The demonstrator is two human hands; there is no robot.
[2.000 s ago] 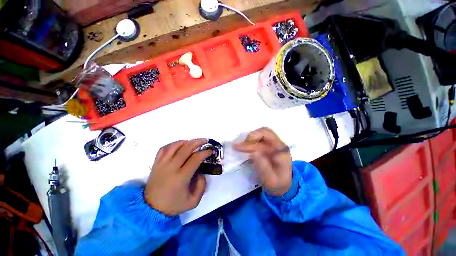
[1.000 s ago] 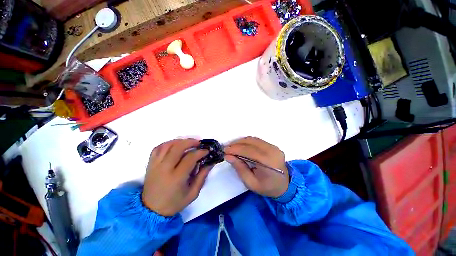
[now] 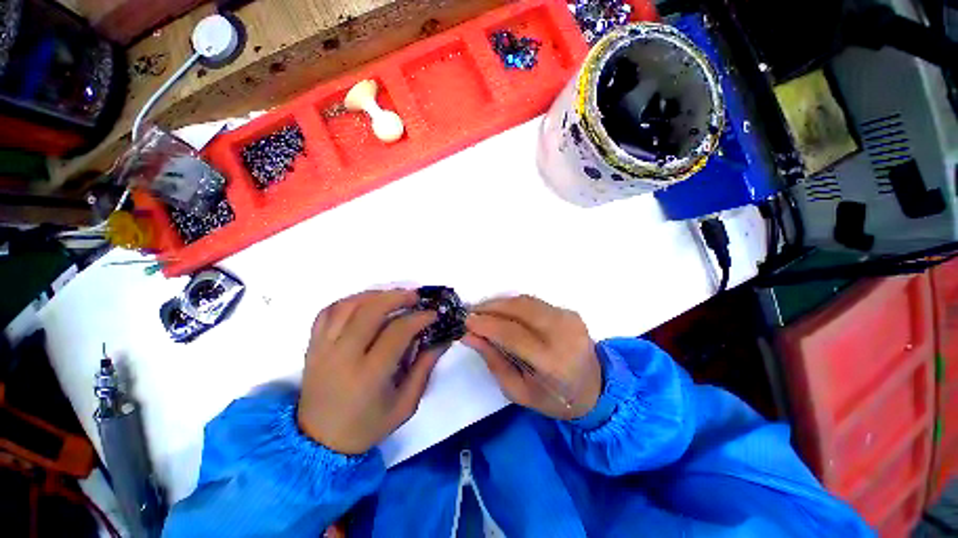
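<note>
My left hand (image 3: 362, 368) holds a small dark, shiny device (image 3: 442, 315) between thumb and fingers over the white sheet. My right hand (image 3: 541, 357) is close against its right side, fingertips touching or nearly touching it. Thin silver-grey tweezers (image 3: 517, 360) lie in my right hand, pointing down to the right across the fingers. The tips and the far side of the device are hidden by the fingers. A silver and black housing (image 3: 203, 304) lies alone on the sheet, left of my hands.
A red divided tray (image 3: 315, 200) holds small parts and a cream plastic piece (image 3: 375, 110). A stained white pot (image 3: 573, 158) stands behind right, beside a blue base (image 3: 725, 179). A grey electric screwdriver (image 3: 126, 452) lies far left. Pinkish-red trays (image 3: 856, 389) are at right.
My right hand has come in from the right to the device. The tweezers have tilted more steeply downward. The device is turned in my left hand. The view has shifted slightly.
</note>
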